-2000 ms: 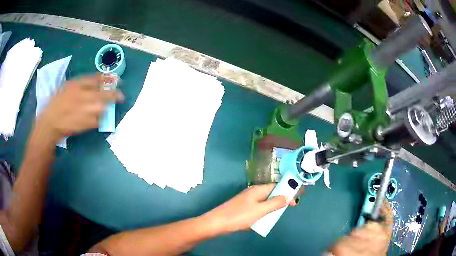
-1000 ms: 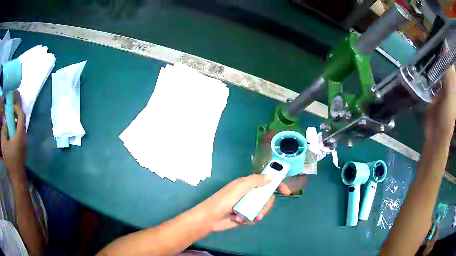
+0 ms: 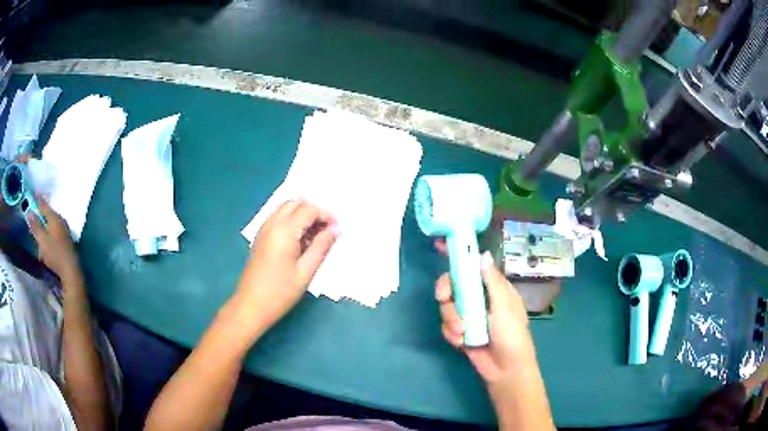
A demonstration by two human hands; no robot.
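Observation:
My right hand (image 3: pixel 497 316) holds a turquoise handheld fan (image 3: pixel 455 206) upright by its handle, the ring head turned to the left. My left hand (image 3: pixel 286 252) is over the left part of a fanned stack of flat white sleeves (image 3: pixel 362 194), thumb and fingers curled close together. Whether a sleeve is between its fingertips cannot be told. The green press (image 3: pixel 606 93) stands to the right of the held fan. Its silver fixture block (image 3: pixel 539 250) shows bare, with a crumpled white scrap (image 3: pixel 577 231) beside it.
Two more fans (image 3: pixel 638 307) lie right of the press, near small parts in clear plastic (image 3: pixel 703 337). A bagged fan (image 3: pixel 152 185) and white sleeves (image 3: pixel 80 160) lie left. A co-worker's hand (image 3: pixel 55 244) holds a fan at far left. A pale strip (image 3: pixel 253 82) edges the bench.
The fan has moved away from the press and is now in my right hand, which has left the lever area. My left hand has let go of it and moved left over the sleeves.

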